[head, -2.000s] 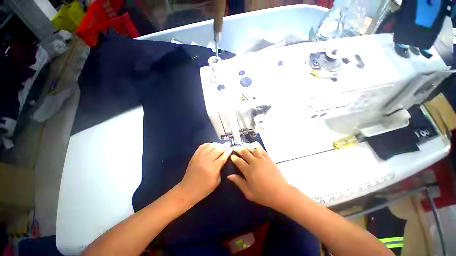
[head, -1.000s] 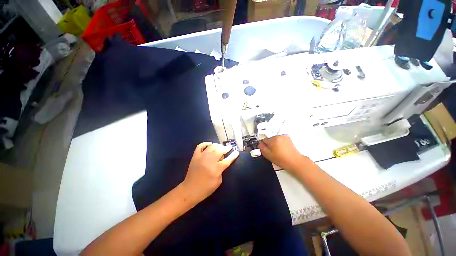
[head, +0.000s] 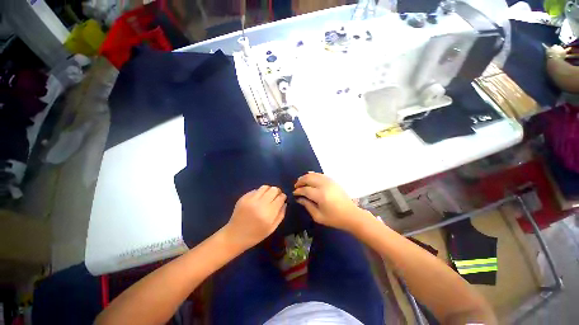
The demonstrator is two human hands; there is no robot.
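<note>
A large dark navy garment panel point(head: 219, 146) lies over the white table, under the presser foot point(head: 276, 127) and down to my lap. My left hand point(head: 259, 212) and my right hand point(head: 317, 198) pinch the cloth edges between fingertips, close together, nearer to me than the presser foot. The white sewing machine point(head: 324, 79) stands beyond my right hand. Yellow-handled snips point(head: 390, 132) lie on the table right of the needle.
Small dark cloth pieces point(head: 444, 124) lie under the machine's right end. At lower right, a metal-framed cart point(head: 511, 254) holds a navy piece with reflective tape point(head: 475, 265). A red crate point(head: 133, 35) stands at upper left. Part of another person point(head: 565, 70) shows at the right edge.
My right hand has left the presser foot area, and both hands have come back towards me, pinching the cloth. The view has shifted, showing more of the cart and my lap.
</note>
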